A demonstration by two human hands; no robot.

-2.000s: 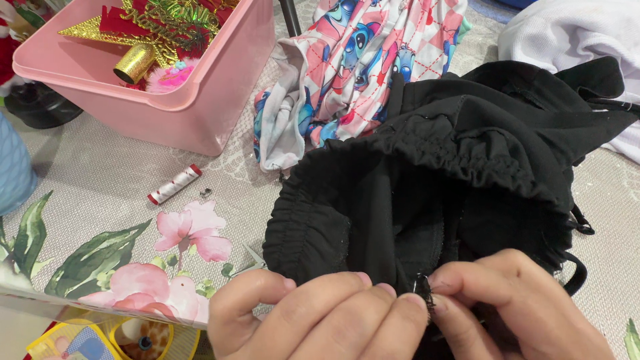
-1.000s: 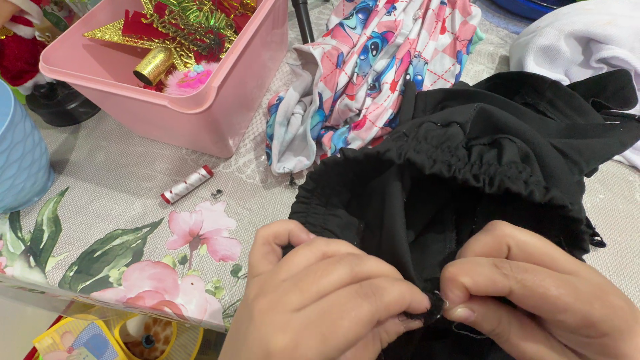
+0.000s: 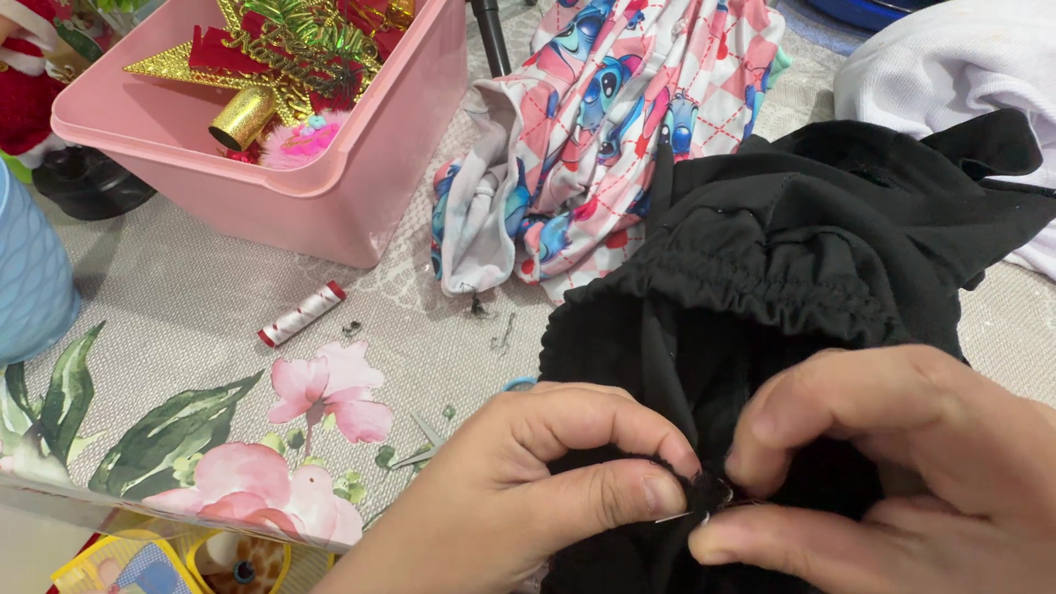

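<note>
A black garment (image 3: 825, 223) with a gathered elastic edge lies on the table at the right. My left hand (image 3: 577, 470) pinches a fold of its edge between thumb and index finger. A thin needle (image 3: 672, 518) shows by the left thumb tip. Just right of that fold, my right hand (image 3: 891, 470) has its thumb and index finger close together at the cloth, with a gap between the tips; a fine thread seems to run there. Scissors (image 3: 425, 445) lie partly hidden behind my left hand. A thread spool (image 3: 301, 313) with red ends lies on the tablecloth at the left.
A pink plastic bin (image 3: 280, 198) holds gold and red decorations. Behind the black garment lie a cartoon-print cloth (image 3: 610, 124) and a white cloth (image 3: 949, 66). A light blue cup (image 3: 29, 272) stands at the left edge. Yellow-framed items (image 3: 165, 565) are below the table's edge.
My fingers have spread more at the fold, the right thumb and index finger having parted from the cloth. The scissors, hidden before, now show beside my left hand. The view has shifted closer.
</note>
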